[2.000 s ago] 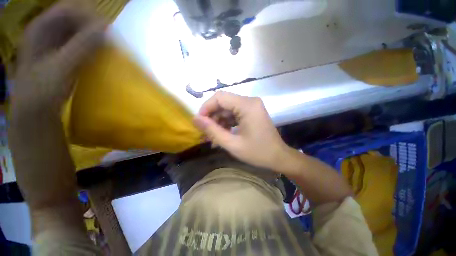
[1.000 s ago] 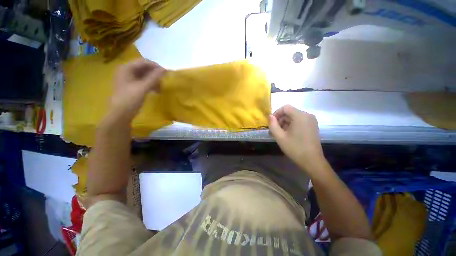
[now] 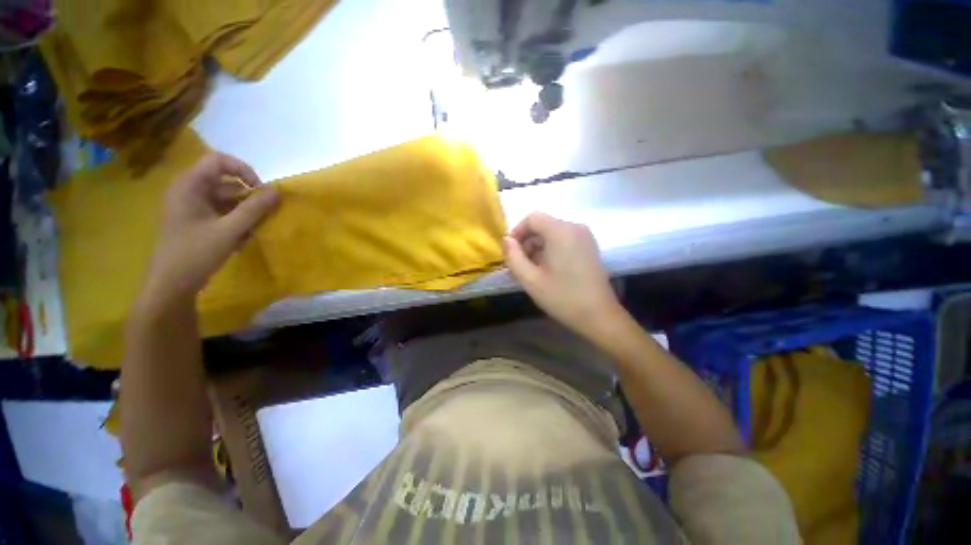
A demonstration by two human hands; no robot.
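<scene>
A mustard-yellow cut fabric panel (image 3: 373, 218) lies folded along the table's front edge, left of and in front of the needle area. My left hand (image 3: 213, 218) pinches its left end between thumb and fingers. My right hand (image 3: 559, 266) pinches its lower right corner. Another flat yellow panel (image 3: 101, 256) lies under my left hand at the table's left. The sewing machine head (image 3: 511, 37) stands behind the panel; the needle area is lost in lamp glare.
Stacks of yellow panels (image 3: 149, 53) lie at the far left. A small curved yellow piece (image 3: 852, 170) is on the bed's right. A blue basket (image 3: 916, 394) with yellow pieces stands right of my lap. A white board (image 3: 330, 447) and scissors (image 3: 643, 453) are below the table.
The panel, raised and slanting two seconds ago, now lies spread lower between my hands. Since one second ago, its folds have flattened somewhat. The view has also shifted.
</scene>
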